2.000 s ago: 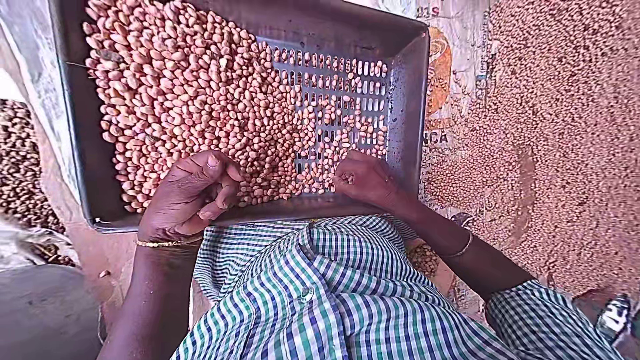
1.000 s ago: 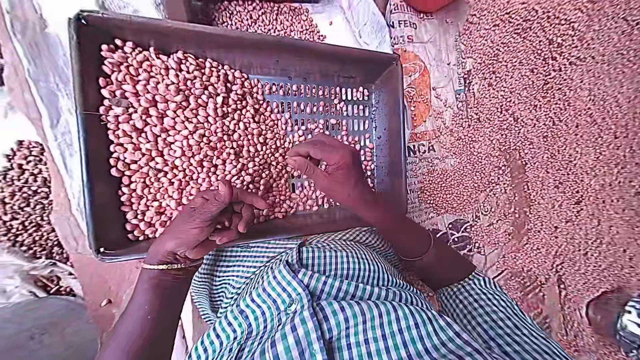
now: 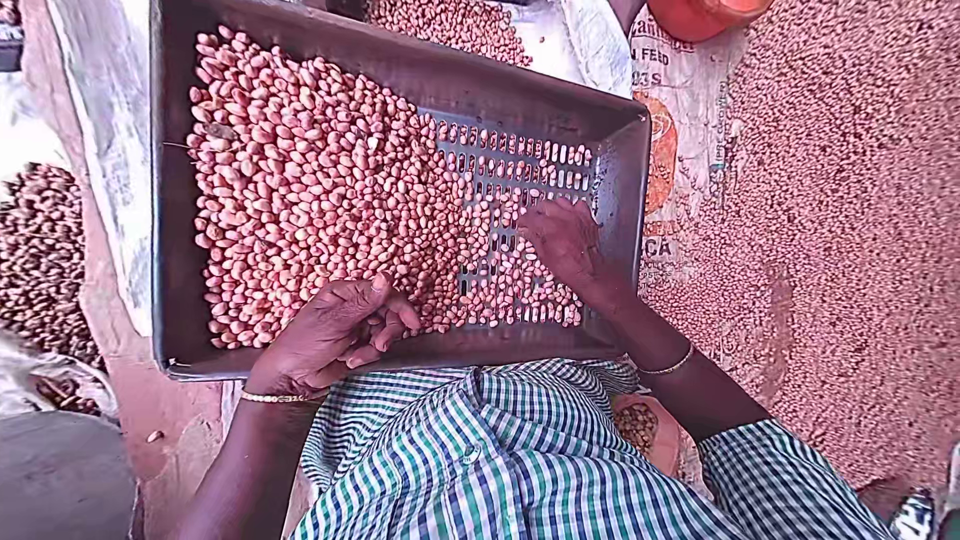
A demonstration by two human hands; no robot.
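A dark tray with a slotted bottom (image 3: 397, 364) lies across my lap, its left and middle parts heaped with shelled peanuts (image 3: 300, 172). My left hand (image 3: 345, 326) is over the tray's near edge, palm partly up with curled fingers; whether it holds anything cannot be told. My right hand (image 3: 562, 244) is over the right part of the tray, at the thinner scatter of peanuts on the slots, with its fingers bent down and the fingertips partly hidden. Both wrists wear thin bracelets.
Many small peanuts (image 3: 840, 225) spread over the ground at right, beside a printed sack (image 3: 697, 127). An orange container (image 3: 697, 15) stands at the top. Darker pods or nuts (image 3: 45, 262) lie at left, above a grey rounded surface (image 3: 60, 472). More peanuts (image 3: 450, 26) lie beyond the tray.
My right hand has moved right, from near the tray's middle a second ago to over the slots. My left hand stays near the near edge.
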